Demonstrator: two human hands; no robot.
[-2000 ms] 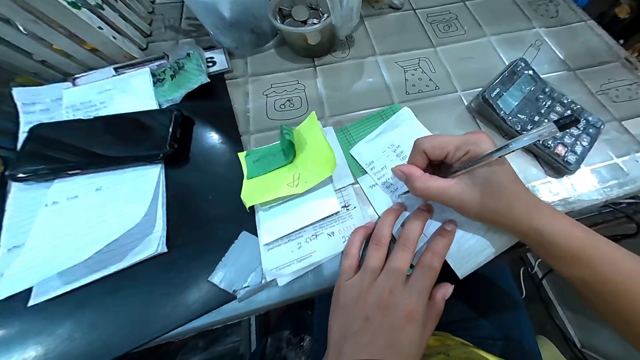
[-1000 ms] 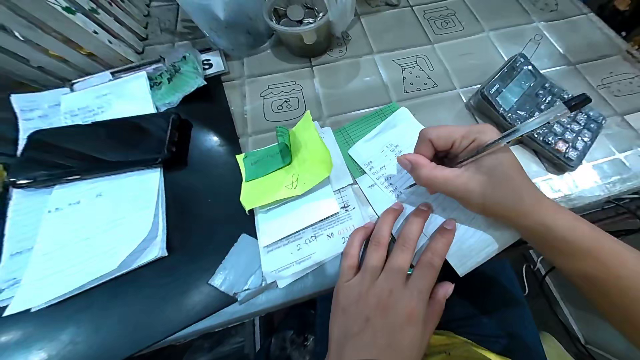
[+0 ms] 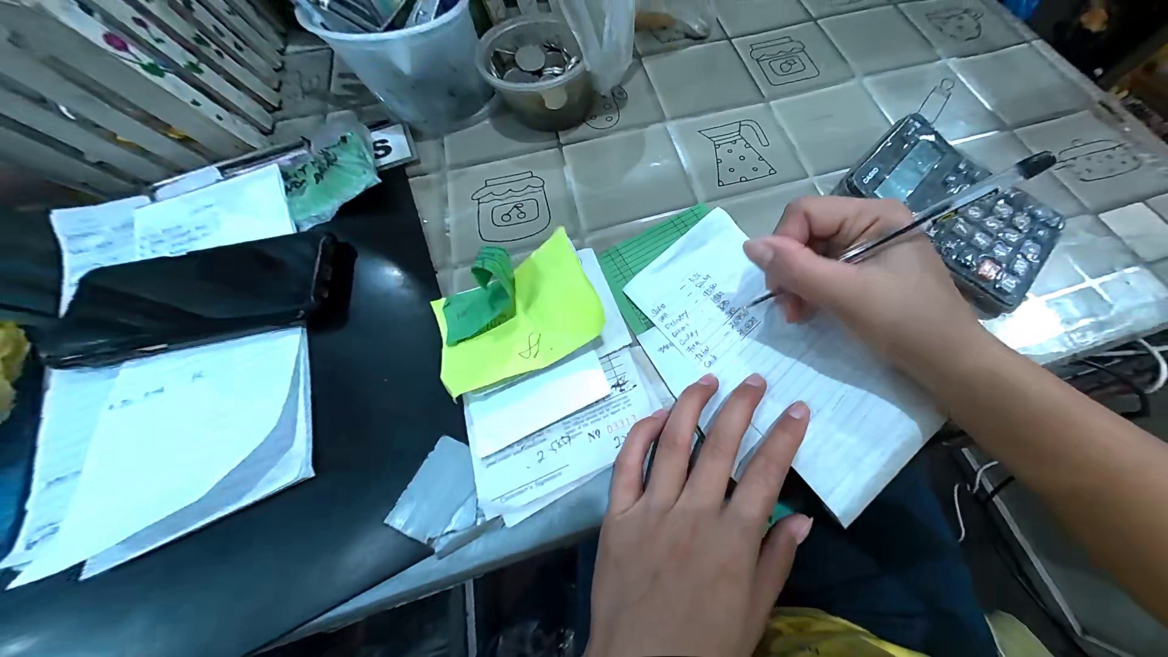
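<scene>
My right hand (image 3: 858, 265) grips a clear ballpoint pen (image 3: 949, 205), its tip on a lined paper sheet (image 3: 803, 392) that bears a handwritten list. My left hand (image 3: 703, 493) lies palm down with fingers spread over the sheet's lower left edge. Left of the sheet is a pile of printed and written slips (image 3: 566, 456), topped by a bright yellow-green paper (image 3: 547, 310) and a curled green strip (image 3: 479, 297). A green gridded paper (image 3: 639, 265) shows beneath the sheet. Just beyond my right hand sits a plastic-wrapped calculator (image 3: 958, 210).
At left, a black smartphone (image 3: 192, 297) lies on stacked written papers (image 3: 192, 438) over a black surface. A tub of coins (image 3: 538, 78) and a translucent bucket (image 3: 401, 68) stand at the back of the tiled counter (image 3: 620, 173). Cables (image 3: 1131, 365) hang near its right edge.
The pen tip has shifted slightly over the written list, with my right hand still around the pen. My left hand has stayed in about the same place.
</scene>
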